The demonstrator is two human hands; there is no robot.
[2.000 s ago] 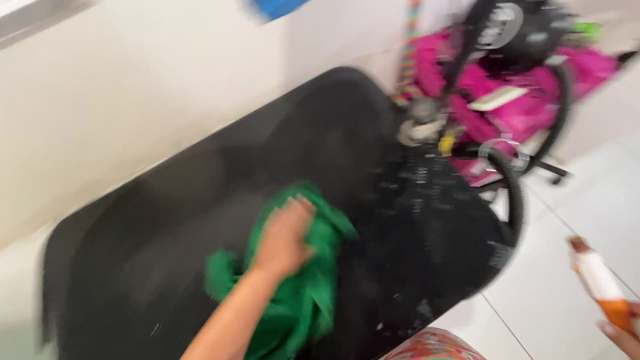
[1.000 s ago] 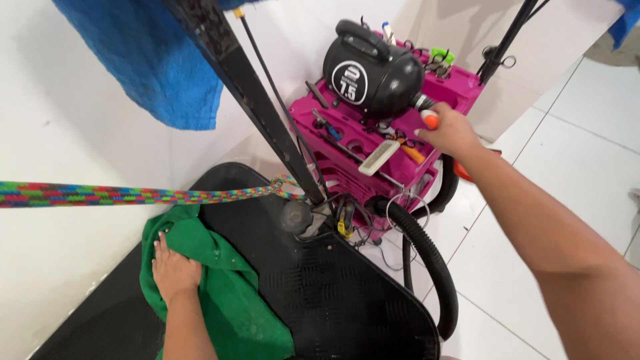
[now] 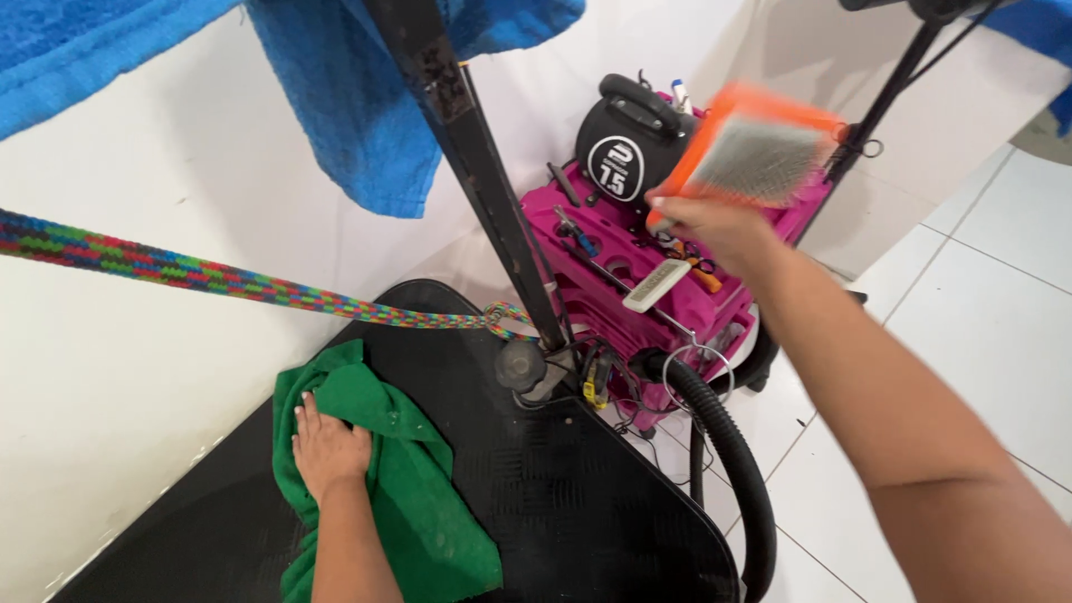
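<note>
My left hand [image 3: 331, 444] lies flat on a green cloth [image 3: 427, 502], which is bunched on the black ribbed tabletop [image 3: 544, 486]. My right hand [image 3: 712, 222] grips the handle of an orange slicker brush [image 3: 758, 151], blurred by motion, its wire pins showing. The brush is over a magenta tool cart [image 3: 578, 285]. A black blower [image 3: 628, 146] stands on that cart, behind and left of the brush. Below my right hand, a pale rectangular-headed tool [image 3: 657, 285] and orange-handled scissors [image 3: 703, 276] lie on the cart.
A black metal post [image 3: 494, 193] with a clamp knob [image 3: 519, 366] rises at the table's corner. A multicolored braided rope [image 3: 251, 285] runs from it to the left. Blue towels [image 3: 352, 117] hang above. A black corrugated hose [image 3: 737, 469] curves down beside the table over white floor tiles.
My right hand was at the cart beside the blower one second ago; now it holds the orange slicker brush raised above the cart. My left hand remains on the green cloth.
</note>
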